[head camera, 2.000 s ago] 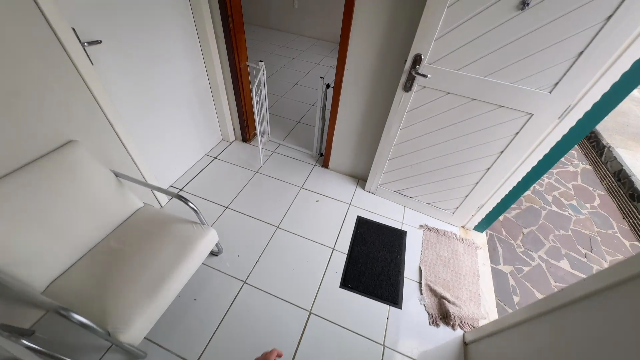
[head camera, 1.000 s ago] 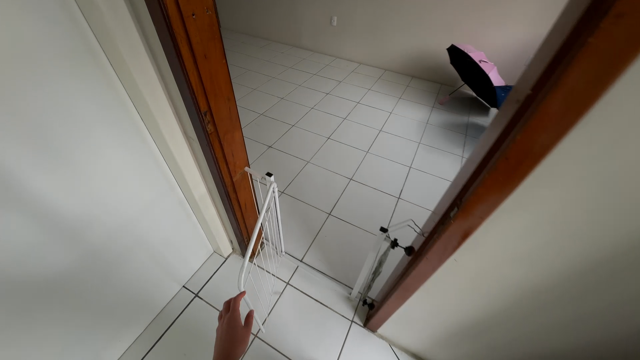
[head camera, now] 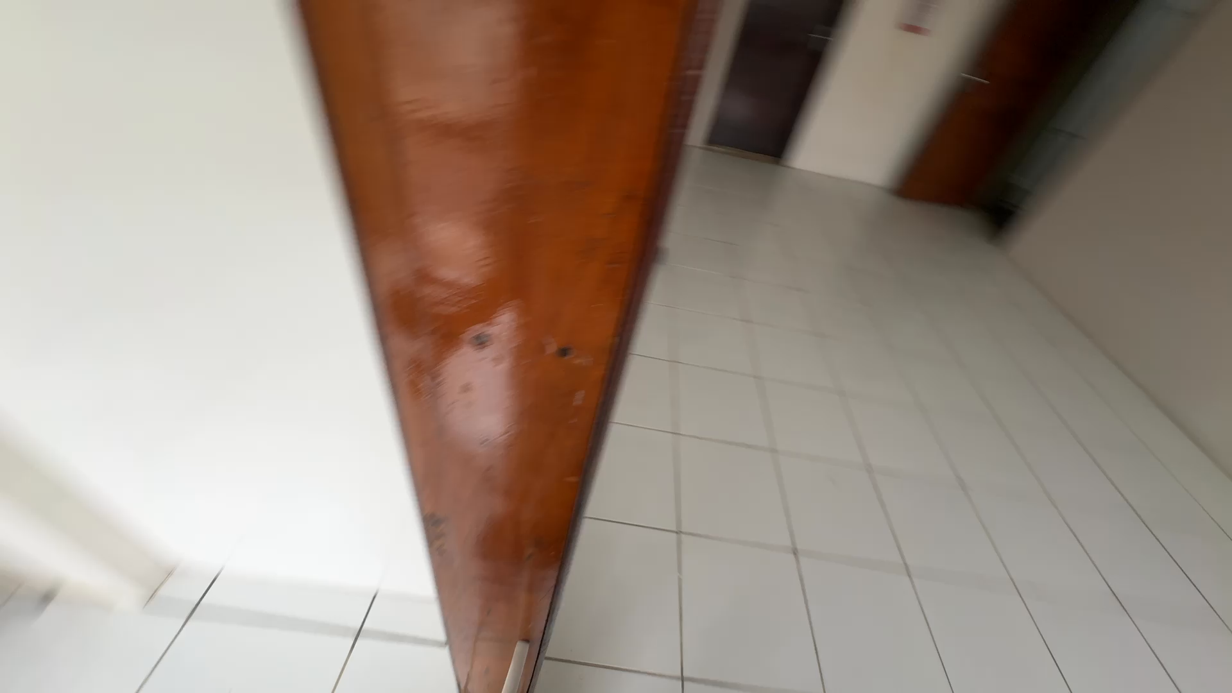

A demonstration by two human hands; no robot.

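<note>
Neither my left hand nor my right hand shows in the head view. A glossy varnished wooden door frame (head camera: 481, 289) with small dark holes stands tilted in the middle of the view. At its foot, near the bottom edge, a short white bar end (head camera: 518, 666) shows; the rest of it is cut off. What my hands touch or hold is hidden below or outside the view.
Left of the frame is a white wall (head camera: 173, 289). White floor tiles (head camera: 731, 481) run back to a dark door (head camera: 775, 77) and a brown wooden door (head camera: 982, 106). A wall (head camera: 1126, 212) bounds the right side.
The view has moved up close to the door frame and turned strongly. The hand at the white metal gate one second ago is out of sight, as is the umbrella.
</note>
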